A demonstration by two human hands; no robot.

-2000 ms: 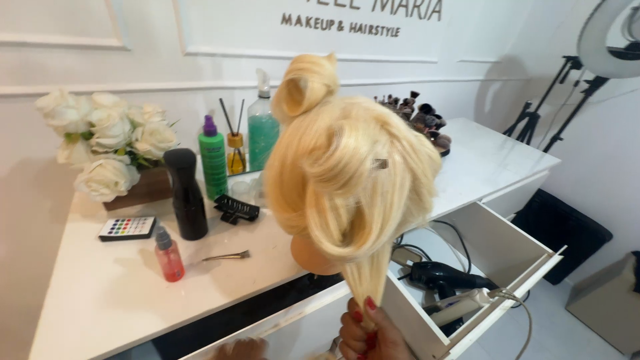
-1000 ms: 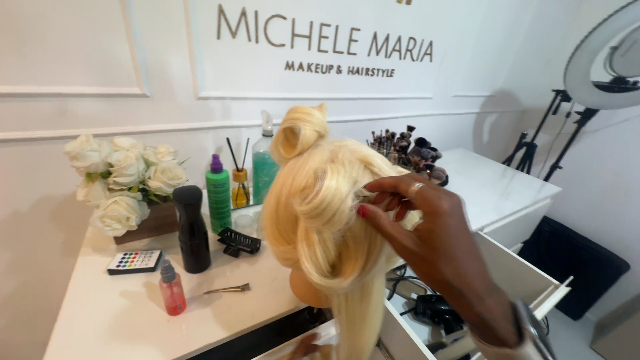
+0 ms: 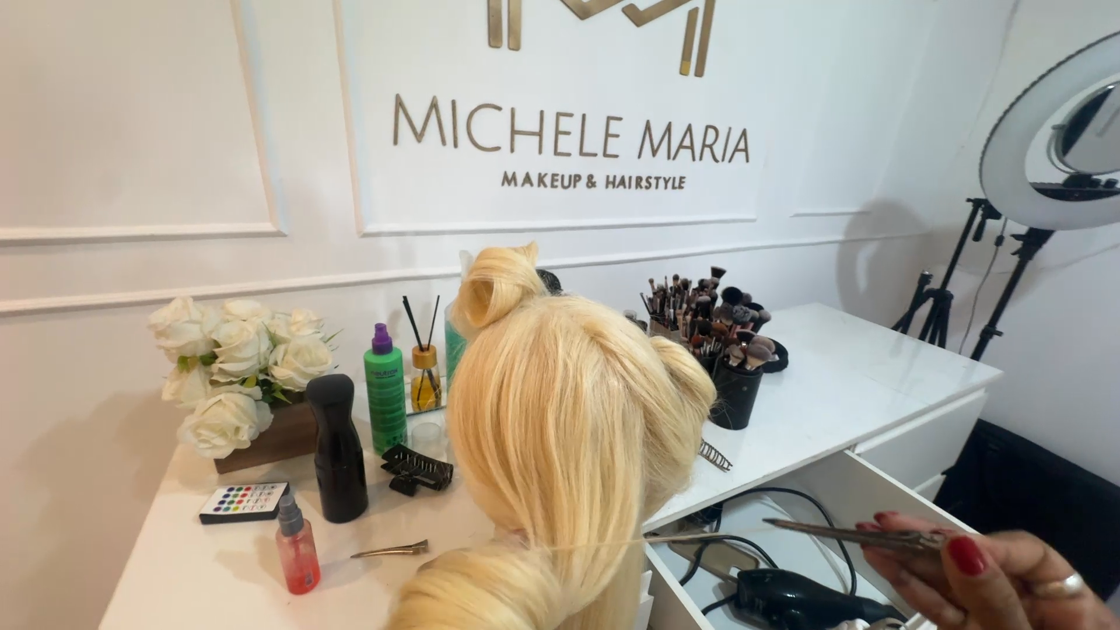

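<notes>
A blonde hairdressing mannequin head fills the middle of the view, with a rolled section pinned up at the top, another roll at its right side and a large coil of hair at the lower left. My right hand, with red nails and a ring, grips a metal hair clip at the lower right, apart from the hair, above the open drawer. A few thin strands stretch from the head toward the clip. A second metal hair clip lies on the white table. My left hand is out of view.
On the white table stand a pink spray bottle, a black bottle, a green bottle, a black claw clip, white roses and makeup brushes. The open drawer holds a black hair dryer and cables.
My right hand has left the hair on the head and moved to the lower right, now with a metal clip in its fingers. The head shows a different side, and the view has tilted up.
</notes>
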